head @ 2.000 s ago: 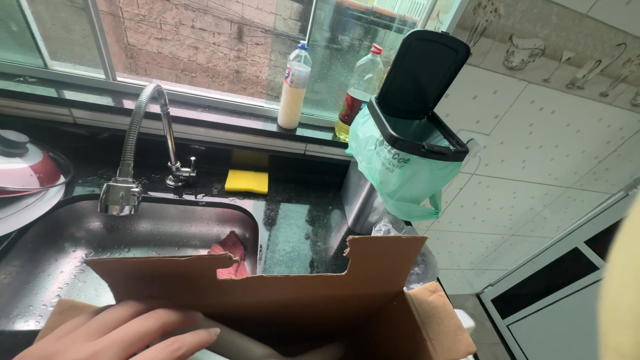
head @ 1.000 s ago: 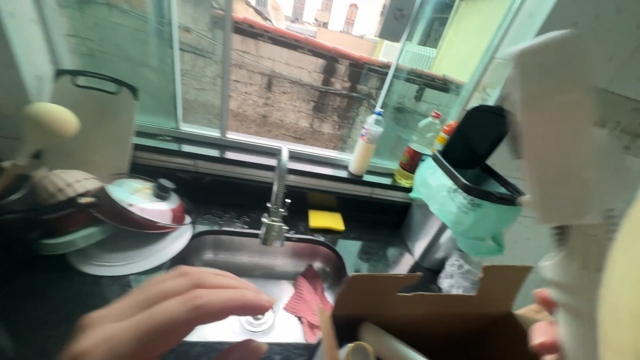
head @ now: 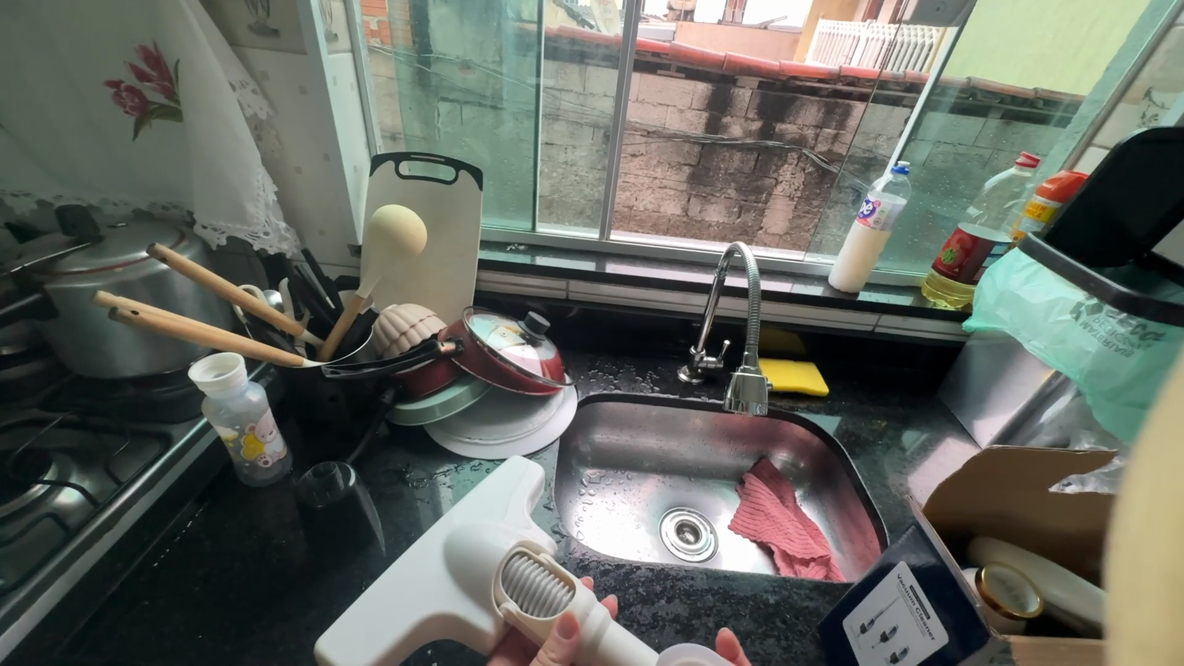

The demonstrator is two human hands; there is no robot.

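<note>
A white plastic vacuum cleaner part with a ribbed hose section (head: 499, 573) lies across the bottom middle of the view, over the black counter. My left hand (head: 555, 634) is shut on it near the ribbed section, thumb on top. Of my right hand (head: 729, 646) only a fingertip or two show at the bottom edge, beside the part's round end; its grip is hidden. To the right, an open cardboard box (head: 911, 601) with a printed vacuum cleaner picture holds more pale parts, one with a gold-coloured ring (head: 1008, 590).
Behind is a steel sink (head: 638, 444) with a red cloth (head: 782, 523), faucet (head: 749, 370) and yellow sponge (head: 794, 377). Stacked dishes (head: 504, 416), a utensil pot (head: 356, 347), a plastic bottle (head: 245, 425) and a stove (head: 55, 481) stand left. Bottles (head: 869, 231) line the sill near a lined bin (head: 1082, 305).
The white part, raised at the right one second ago, is now low in the middle with my left hand on it. That hand was empty over the sink edge then. The view has swung left.
</note>
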